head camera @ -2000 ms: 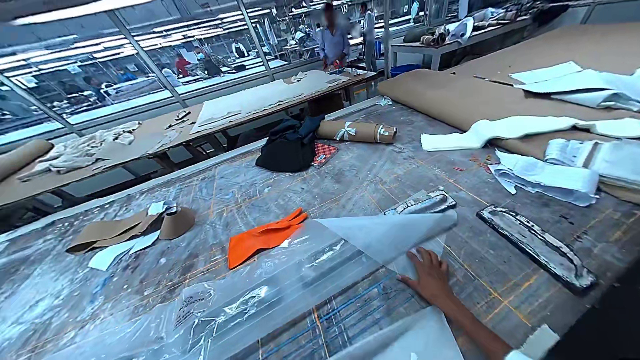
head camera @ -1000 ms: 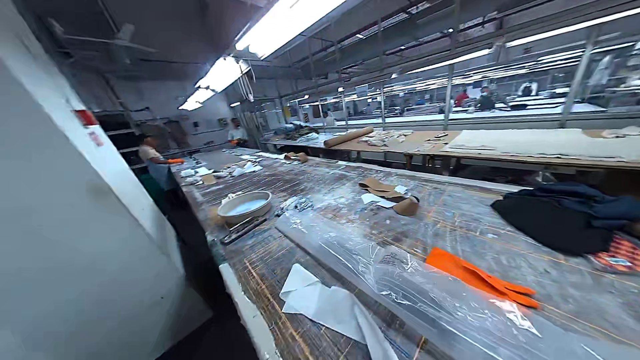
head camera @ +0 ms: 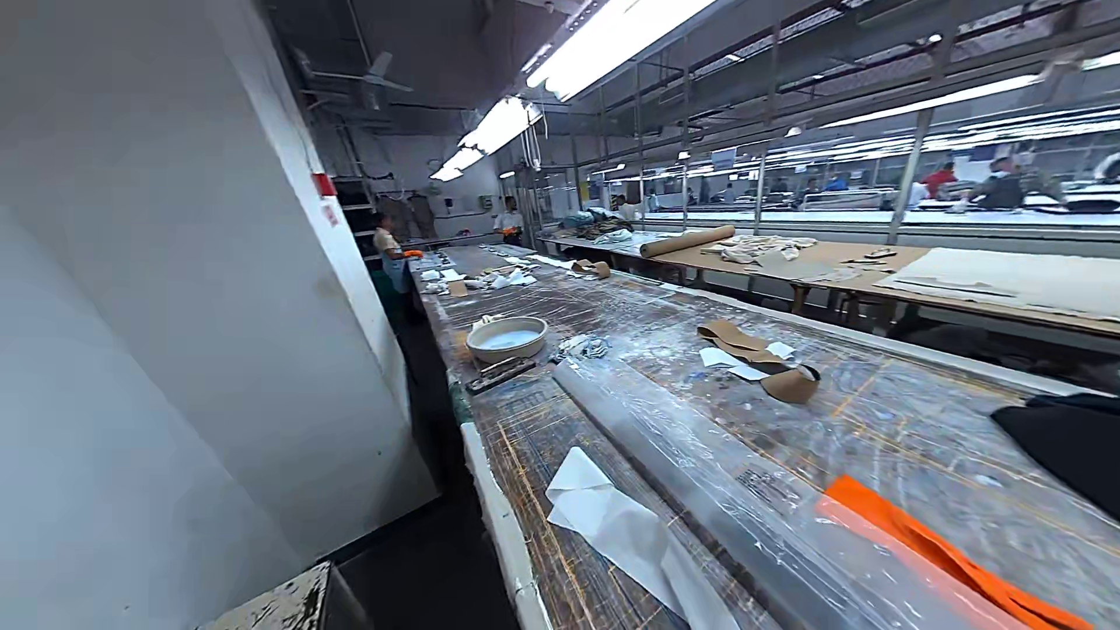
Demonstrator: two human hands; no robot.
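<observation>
Neither of my hands shows in the head view. Across the long, stained worktable lies a long sheet of clear plastic, folded and wrinkled. An orange glove or cloth lies at its right, partly under the plastic. A white sheet piece rests left of the plastic, near the table edge. Beyond the plastic's far end stand a round basin with pale liquid and a crumpled cloth. Dark bar-like tools lie by the basin. Brown strips with white scraps sit farther right.
A pale wall or pillar rises at the left, beside a dark floor gap. Dark fabric lies at the right. Behind it runs a second table with a brown roll and white material. Two people stand at the far end.
The view has swung far to the left. A hand that lay on the plastic sheet two seconds ago is out of view.
</observation>
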